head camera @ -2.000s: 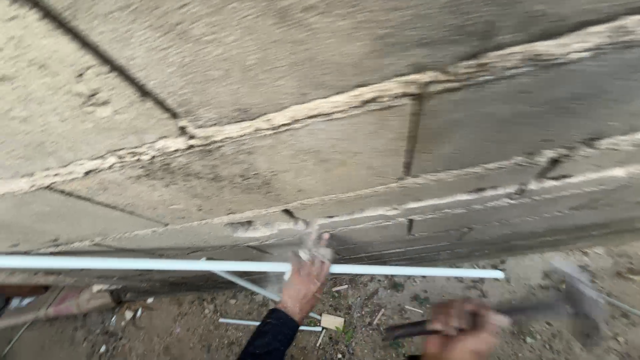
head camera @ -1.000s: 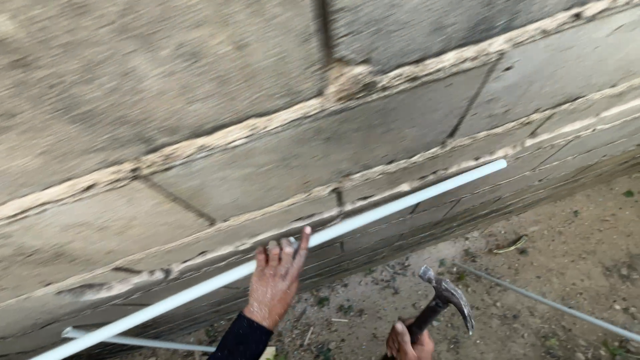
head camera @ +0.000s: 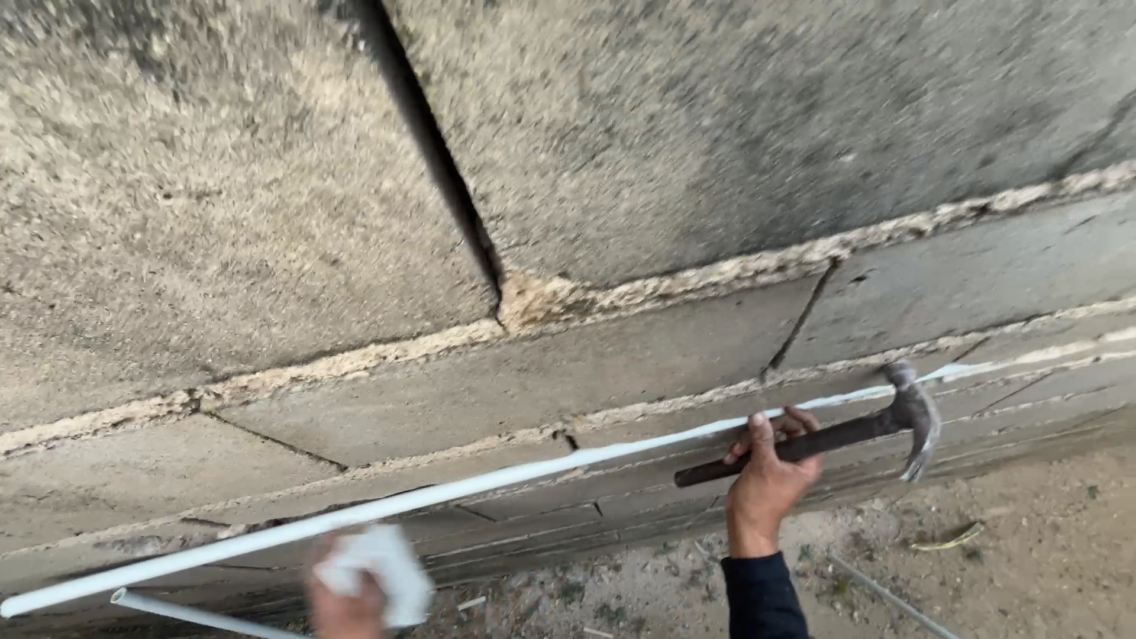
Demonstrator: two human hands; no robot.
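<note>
A long white plastic pipe [head camera: 497, 479] runs slantwise along the concrete block wall [head camera: 674, 399], rising to the right. My right hand [head camera: 772, 470], in a dark sleeve, is at the pipe with its fingertips against or just beside it. It also holds a claw hammer [head camera: 834, 437] across the palm, the head pointing right and overlapping the pipe in view. At the lower left, my left hand [head camera: 348, 590] is blurred and closed around a white object [head camera: 390, 568], whose kind I cannot tell. That hand is just below the pipe.
A second white pipe [head camera: 204, 614] with an open end lies at the lower left. A thin pale rod or pipe [head camera: 892, 599] is on the dirt ground [head camera: 1021, 532] at the right. Small debris is scattered below the wall. Rough mortar joints [head camera: 728, 275] protrude between the blocks.
My right hand has moved up to the pipe with the hammer. My left hand has left the pipe, moved down and left, and now holds a white object.
</note>
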